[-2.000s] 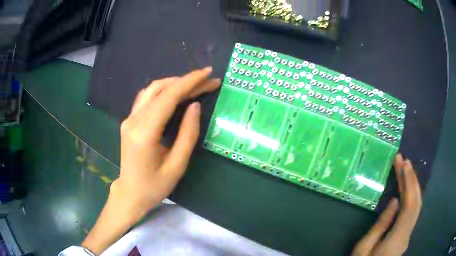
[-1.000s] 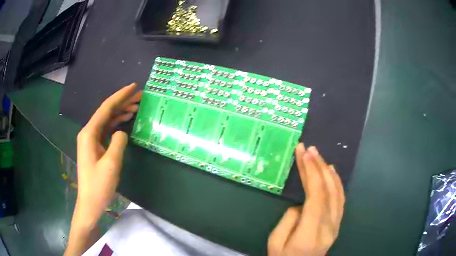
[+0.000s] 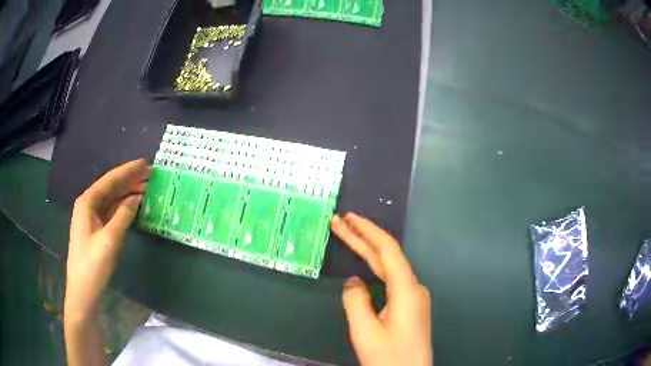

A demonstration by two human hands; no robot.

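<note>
A green PCB panel (image 3: pixel 239 204) lies on the black mat in front of me, slightly turned, with several rows of ringed holes along its far side and five blank sections on the near side. My left hand (image 3: pixel 103 221) is at its left edge, fingertips close to or touching it. My right hand (image 3: pixel 385 279) is at its right edge, index fingertip at the edge and thumb apart. Neither hand is closed round the panel. A black parts tray (image 3: pixel 158 68) with small gold pieces (image 3: pixel 196 75) stands beyond the panel.
Another green panel (image 3: pixel 328 10) shows at the top edge. Black ribbed trays (image 3: pixel 36 100) lie at the far left. A crinkled shiny bag (image 3: pixel 560 271) lies on the green bench (image 3: pixel 485 171) at the right, with another bag (image 3: pixel 637 279) at the frame's edge.
The view has shifted, so the panel, tray and hands sit further left in the picture. The far panel and shiny bags now show. Both hands remain at the panel's sides.
</note>
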